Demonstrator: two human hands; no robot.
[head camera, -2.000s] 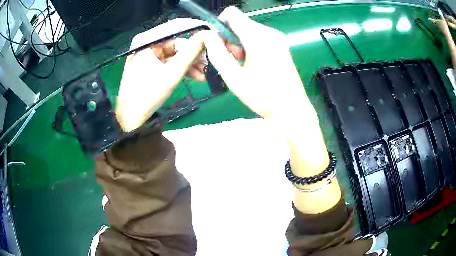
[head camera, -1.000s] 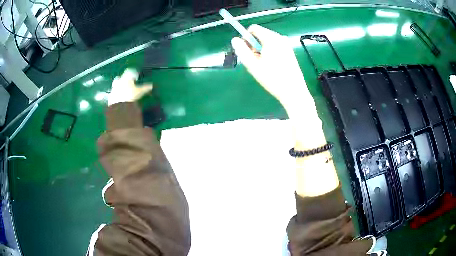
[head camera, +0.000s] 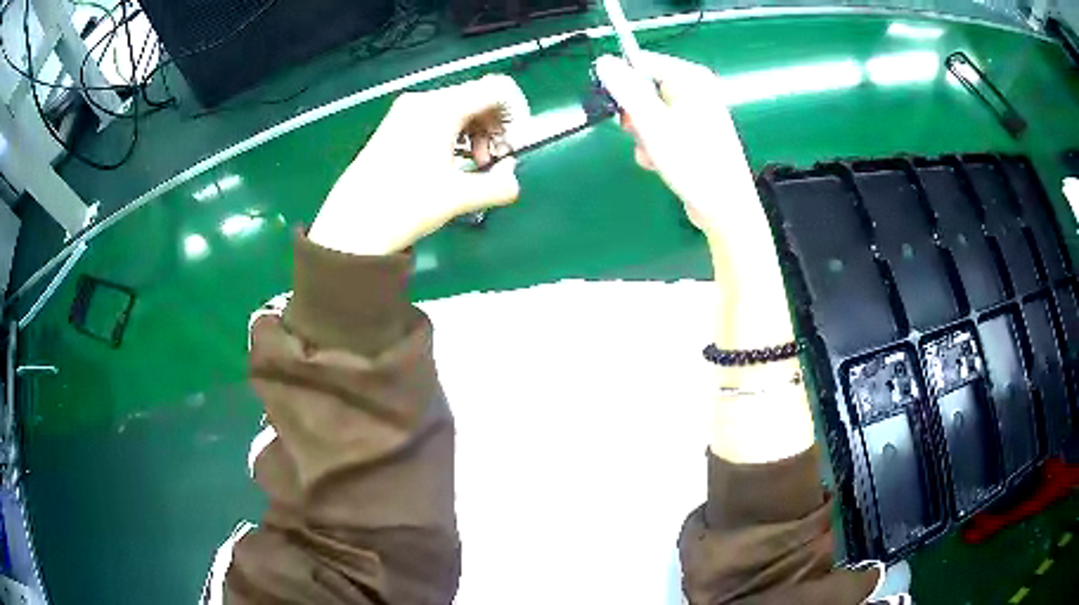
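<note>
My left hand (head camera: 444, 154) is closed on one end of a black phone middle frame (head camera: 554, 140), held in the air above the green surface. My right hand (head camera: 680, 124) holds the frame's other end with its fingertips. A slim pale stick-like tool (head camera: 621, 32) stands up out of my right hand, its upper end cut off by the picture's top edge. The frame shows mostly as a thin dark rim between the hands. Much of it is hidden by my fingers.
A black blister tray (head camera: 935, 343) lies at right, two pockets showing parts. One black frame (head camera: 102, 310) lies at left, another (head camera: 986, 93) at upper right on the green surface (head camera: 592, 236). A white sheet (head camera: 568, 449) is before me. Cables and a black ribbed box (head camera: 272, 47) are beyond the rail.
My left hand has moved right and up and now holds the frame. My right hand has moved slightly right. The frames lying at left and upper right have shifted left; the one behind the tray is gone.
</note>
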